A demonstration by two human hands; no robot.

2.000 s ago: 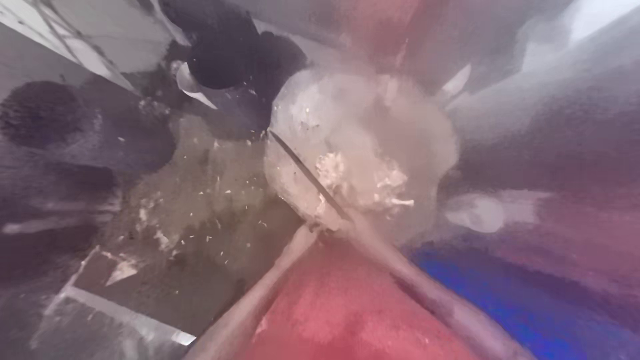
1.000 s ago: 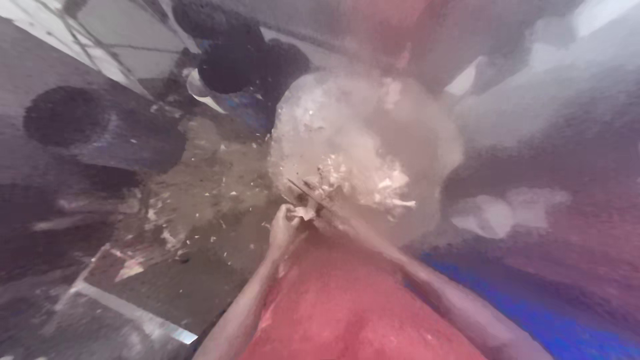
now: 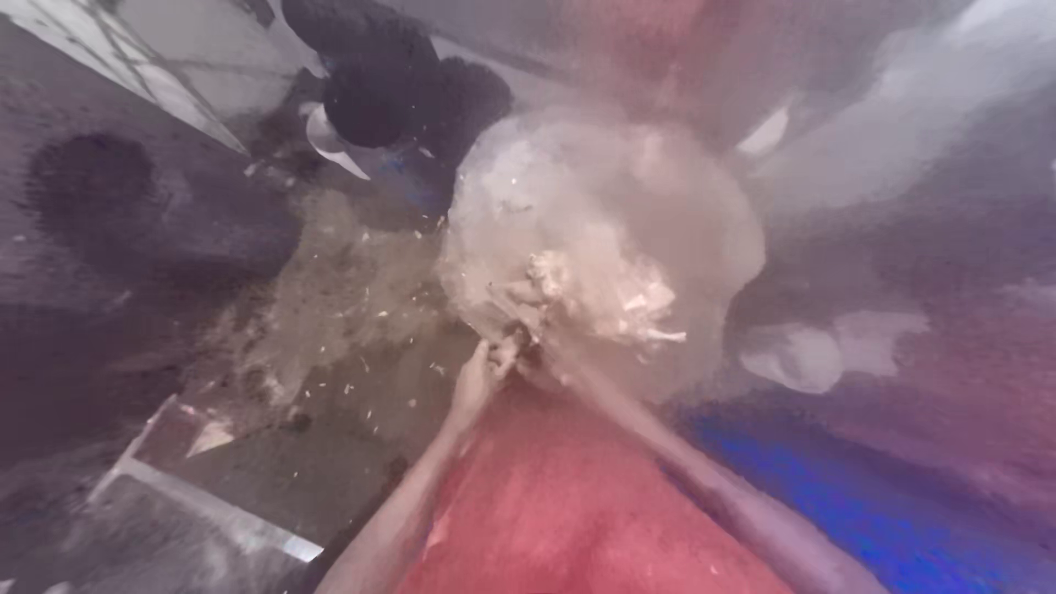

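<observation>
Both my hands meet in front of my red garment, at the near edge of a pale, rounded surface (image 3: 693, 206). My left hand (image 3: 495, 359) has its fingers bent close to a small, thin item whose kind I cannot make out. Against it lies my right hand (image 3: 549, 355), blurred, its fingers hard to tell apart. A thin, narrow piece (image 3: 503, 301) points up and left from between the hands. Just beyond them is a heap of pale scraps or shavings (image 3: 643, 297) on the rounded surface.
Dark round containers (image 3: 371, 99) stand beyond at the upper left, and another dark round shape (image 3: 91, 190) is farther left. Light flecks lie scattered over the brownish ground (image 3: 363, 330). A pale bar (image 3: 223, 511) is at the lower left, a blue sheet (image 3: 858, 503) at the lower right.
Two seconds ago a long, dark blade-like piece reached up and left from my hands; now only a short, thin piece shows there. My left hand's fingers are drawn in closer to my right hand.
</observation>
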